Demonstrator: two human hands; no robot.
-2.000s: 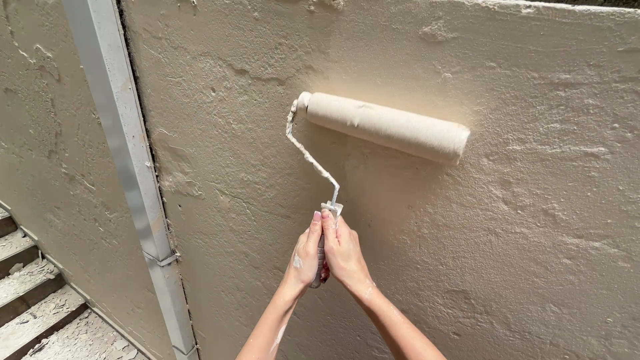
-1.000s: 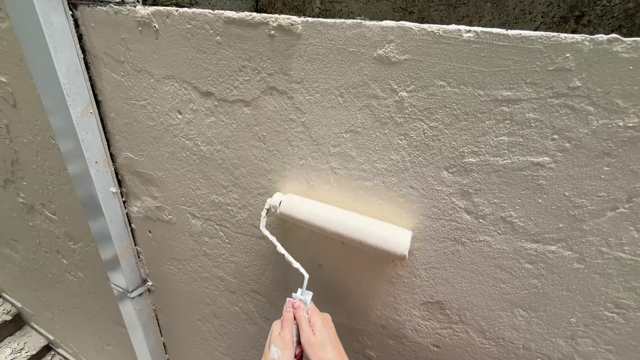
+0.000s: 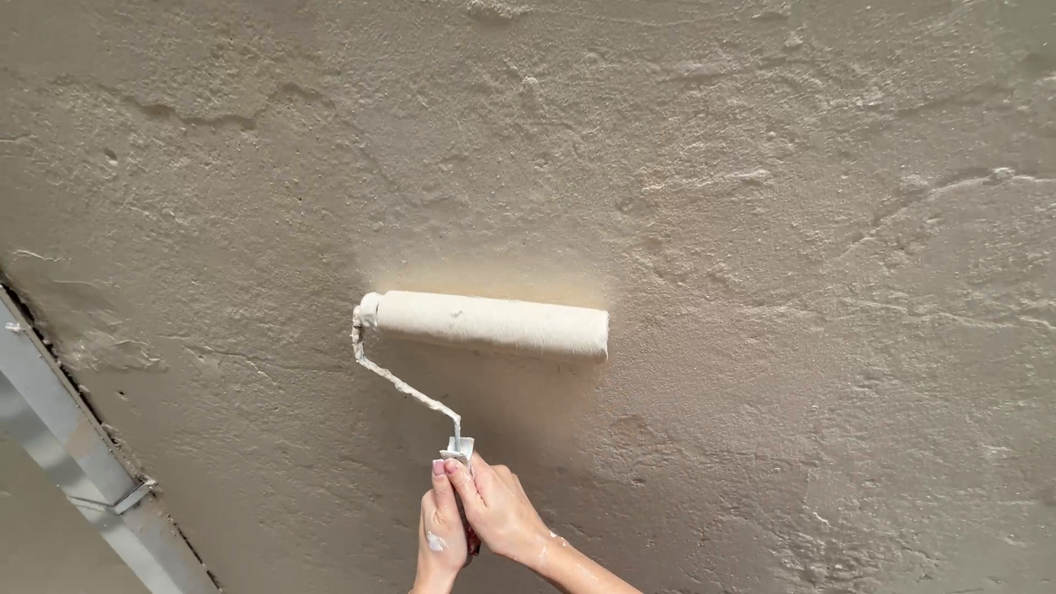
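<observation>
A paint roller [image 3: 495,323] with a long cream-coated sleeve lies nearly level against the rough plastered wall [image 3: 784,396]. Its bent wire frame [image 3: 404,386], crusted with paint, runs from the sleeve's left end down to the handle. Both hands grip that handle at the bottom centre. My left hand [image 3: 441,524] has a white paint smear near the wrist; my right hand [image 3: 501,505] wraps it from the right, with paint specks on the wrist. The thumbs lie side by side just below the handle's pale collar [image 3: 457,450]. Most of the handle is hidden by the fingers.
A grey metal channel or downpipe [image 3: 91,470] with a narrow bracket [image 3: 132,497] slants across the lower left, along a dark gap at the wall's edge. Ridges and cracks mark the wall surface.
The view has shifted strongly; the wall's top edge, seen one second ago, and the steps at lower left are out of frame. Both hands still hold the roller against the wall.
</observation>
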